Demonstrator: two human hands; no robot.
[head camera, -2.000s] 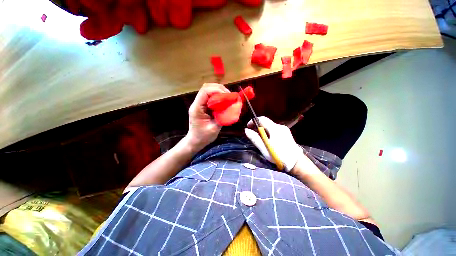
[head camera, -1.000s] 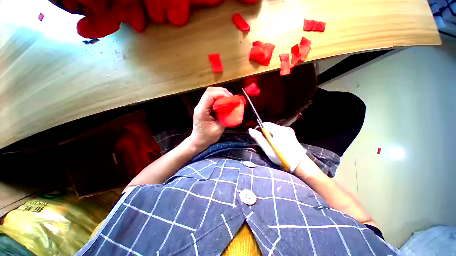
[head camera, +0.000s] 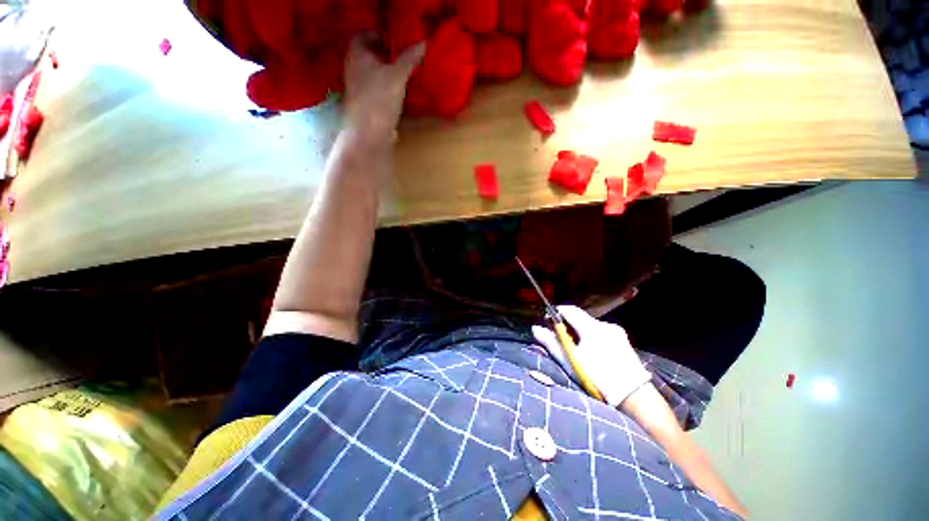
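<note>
A pile of red fabric pieces (head camera: 448, 66) lies heaped at the far side of the table. My bare left hand (head camera: 379, 76) reaches into the pile's near edge, thumb and fingers apart around red fabric; its fingertips are partly hidden, so a grip cannot be made out. My white-gloved right hand (head camera: 603, 356) is shut on the scissors (head camera: 568, 346) over my lap. Their dark blades point up and left, look closed and touch no fabric. Flat red offcuts (head camera: 574, 171) lie near the table's front edge.
The light wood table (head camera: 204, 219) spans the view above my lap, its front edge curving. Dark containers (head camera: 194, 346) stand under it. A yellow plastic bag (head camera: 87, 448) lies at lower left. The pale glossy floor (head camera: 835, 305) is at right, with a small red scrap on it.
My left hand has moved from over my lap up to the pile; the red piece it held is no longer seen there. The falling cut end is gone. The scissors stay in my right hand.
</note>
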